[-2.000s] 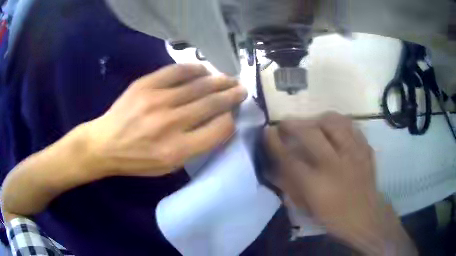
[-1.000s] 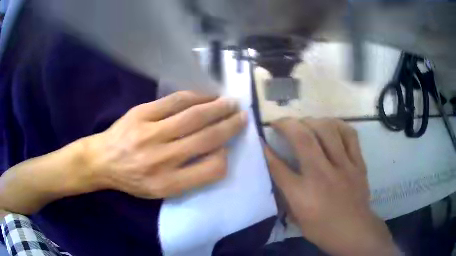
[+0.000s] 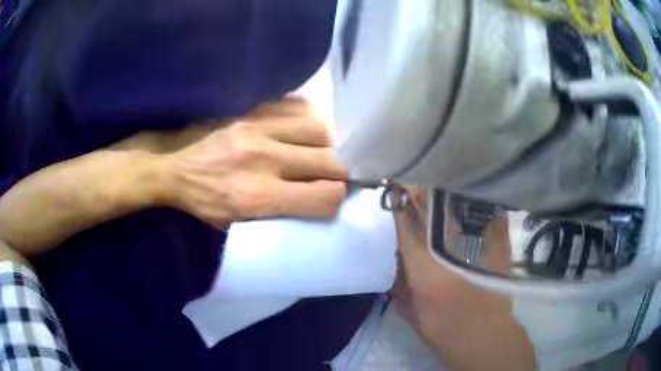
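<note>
A white panel (image 3: 312, 257) lies in front of the sewing machine head (image 3: 464, 94), over the navy fabric panel (image 3: 174, 65). My left hand (image 3: 254, 170) lies flat with its fingers on the white panel, left of the small wire loop at the machine head's lower end. My right hand (image 3: 464, 297) is at the panel's right edge, partly hidden under the machine head and its frame. Its fingertips cannot be seen clearly. The needle and the sewing point are hidden by the head.
Black scissors handles (image 3: 562, 246) show through the machine's frame on the right. Yellow thread (image 3: 591, 14) is on top of the head. The white tabletop (image 3: 572, 326) reaches to the lower right. A checked sleeve (image 3: 29, 319) is at lower left.
The view has shifted, and the machine head now fills the upper right. The white panel's near end now lies higher in the picture. The right hand is now partly covered by the machine.
</note>
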